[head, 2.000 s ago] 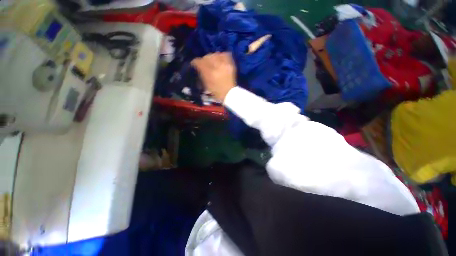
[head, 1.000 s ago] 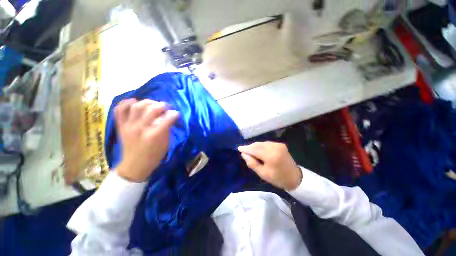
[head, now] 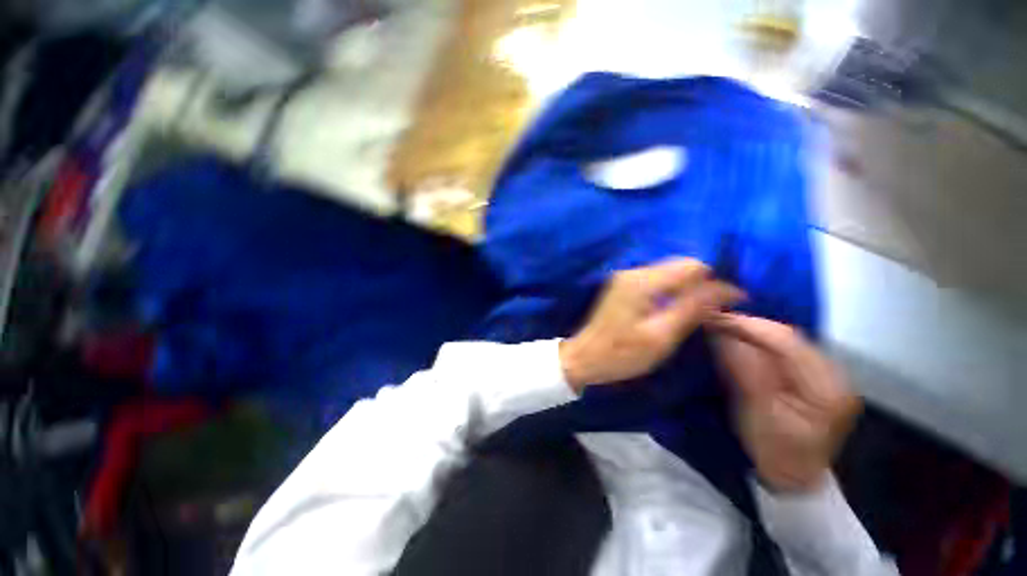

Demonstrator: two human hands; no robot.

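The royal-blue garment piece (head: pixel 743 169) lies over the table edge and hangs down to my lap, with a white oval patch or tag (head: pixel 636 168) on it. My left hand (head: pixel 642 321) and my right hand (head: pixel 788 394) meet over the cloth, fingertips close together. They seem to pinch its edge between them, though the view is blurred. The presser foot area of the sewing machine (head: pixel 867 73) shows blurred beyond the cloth at the upper right.
More blue cloth (head: pixel 304 281) spreads at the left. Brown cardboard with yellow tape (head: pixel 451 113) lies on the table behind. The white table edge (head: pixel 923 338) runs down to the right. Red items (head: pixel 135 439) are at the lower left.
The view has swung left. My hands, apart a second ago, have come together over the blue cloth. Two seconds ago, one hand was at the blue heap on the right.
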